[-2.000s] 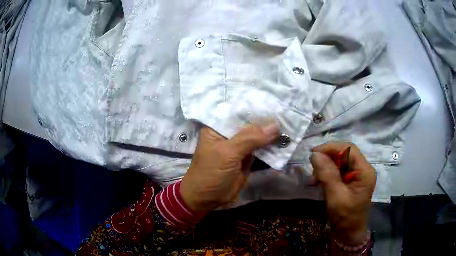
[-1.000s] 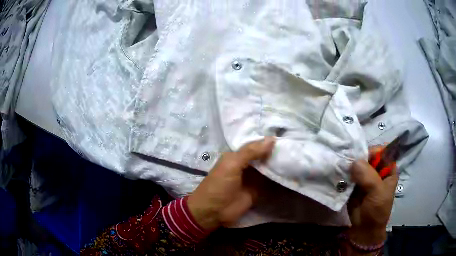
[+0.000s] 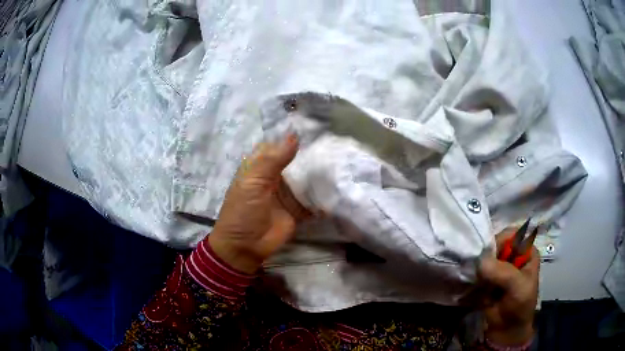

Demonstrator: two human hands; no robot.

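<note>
The pale grey-white jacket (image 3: 295, 41) is spread in front of me, with round metal snaps showing. A bunched, folded part of it (image 3: 342, 171) is lifted between my hands. My left hand (image 3: 253, 206) is at its left edge, thumb up and apart from the fingers; the fingers are partly hidden, so a grip cannot be told. My right hand (image 3: 507, 281) is closed around the orange-red thread snips (image 3: 517, 250), dark blades pointing up and apart. Its thumb and fingers also meet the lower right corner of the folded part.
The white table (image 3: 589, 226) shows at the right and left of the jacket. Other greyish garments lie at the far right (image 3: 610, 68) and far left (image 3: 20, 68). Deep blue surfaces (image 3: 82, 267) are below the table edge at lower left.
My left hand has moved left and up, and the lifted part has turned and bunched. My right hand went right and down with the snips since the earliest frame and now holds the corner.
</note>
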